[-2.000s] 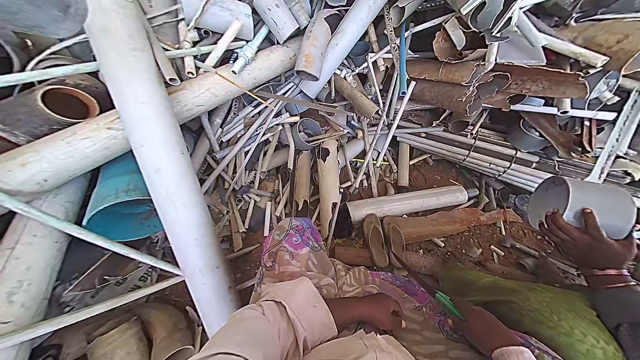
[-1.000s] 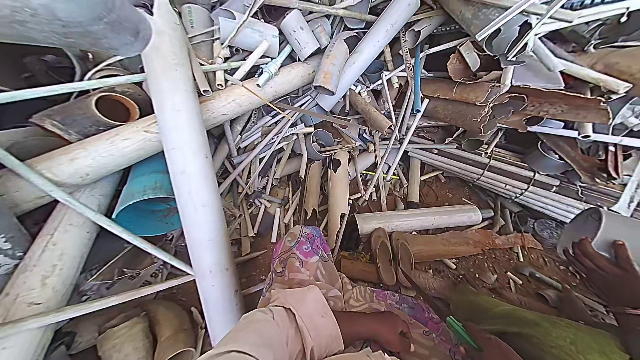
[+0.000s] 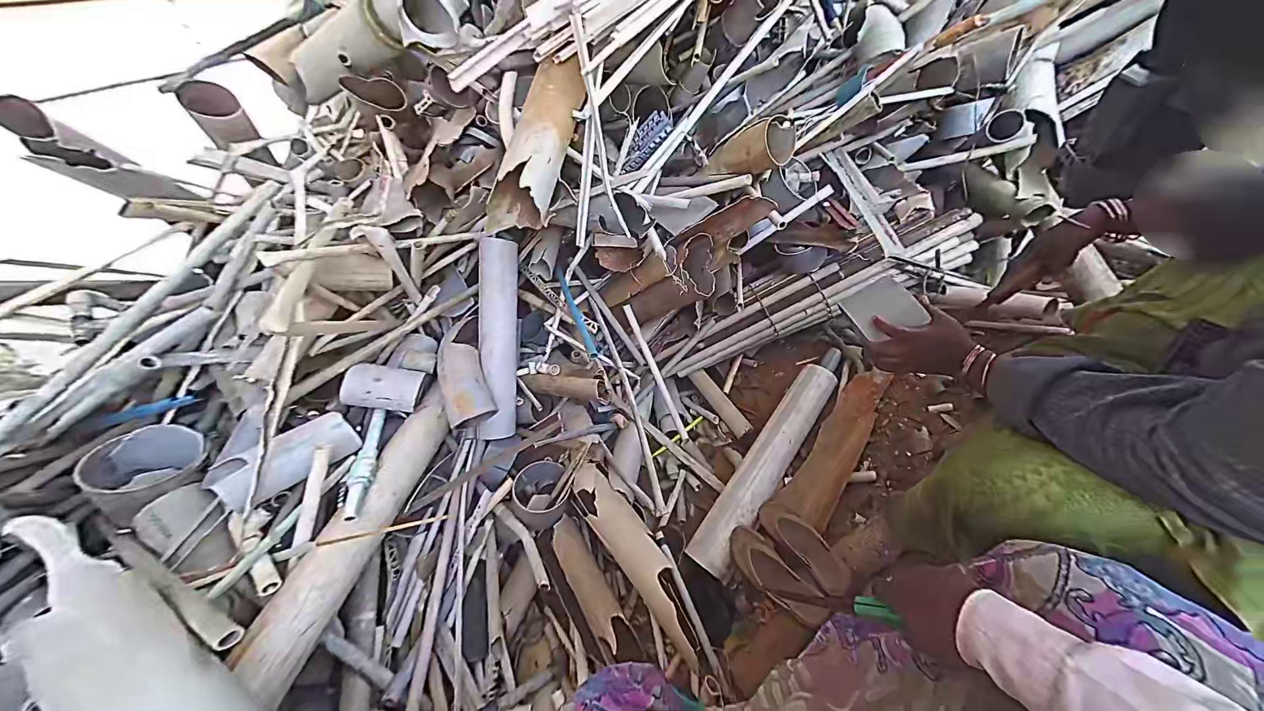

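My right hand (image 3: 923,604), in a pale pink sleeve, is low at the right, shut on a green-handled tool (image 3: 877,612); its far end is hard to make out. Just left of it lies a pair of brown sandals (image 3: 790,563). Behind them a pale plastic pipe (image 3: 765,469) and a split rusty-brown pipe (image 3: 839,444) rest on the soil. My left hand is out of view. Patterned purple cloth (image 3: 1106,602) spreads beneath my right arm. A co-worker's hand (image 3: 923,341) grips a grey pipe piece (image 3: 884,306); their other hand (image 3: 1052,257) reaches over the pile.
A heap of scrap plastic pipes fills the view. A torn white pipe (image 3: 118,622) juts in at the bottom left. A long beige pipe (image 3: 336,553) slants across the left. A bundle of thin pipes (image 3: 829,286) lies near the co-worker, whose green-clothed leg (image 3: 997,484) is beside me.
The view has swung considerably. My left hand, visible earlier at the bottom, has left the picture. My right hand still holds the green-handled tool. Both of the co-worker's hands now show.
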